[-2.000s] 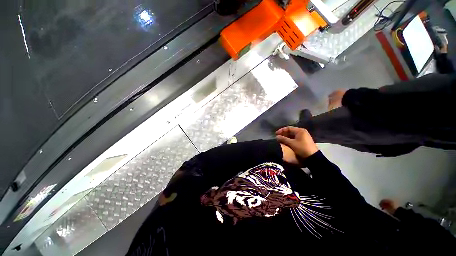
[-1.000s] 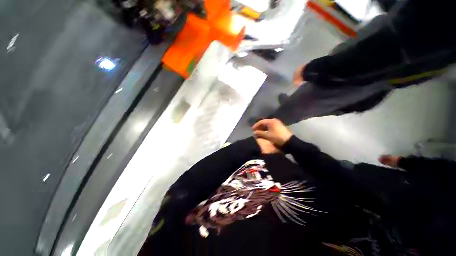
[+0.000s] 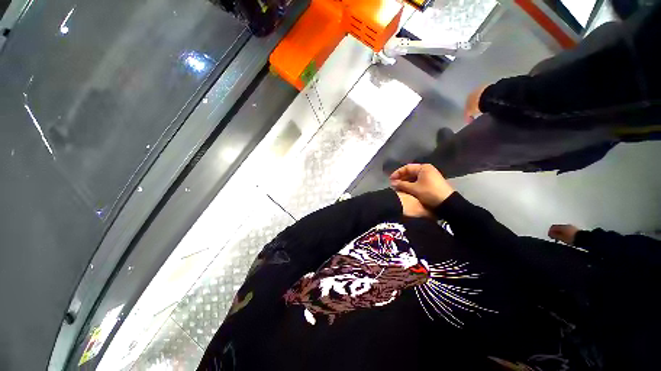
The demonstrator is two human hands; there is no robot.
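Observation:
My right hand [image 3: 430, 185] is in front of my body, its thumb and fingertips close together. Whether a small thing is between the fingertips cannot be seen. My left hand [image 3: 413, 206] lies under and against my right hand, with its fingers mostly hidden. Both hands are bare and come out of black sleeves. The silver tread plate [image 3: 326, 148] of the machine runs to the left of my hands.
The dark cutting bed [image 3: 130, 87] fills the upper left. Orange covers [image 3: 312, 43] and a pale bracket [image 3: 427, 48] are at the top. A person in dark clothes stands at upper right, one hand [image 3: 475, 103] hanging. Another hand [image 3: 562, 232] shows at the right.
The view has shifted and sharpened after a blurred frame. My hands stay together in much the same pose. The desk at upper right has mostly left the view since the first frame.

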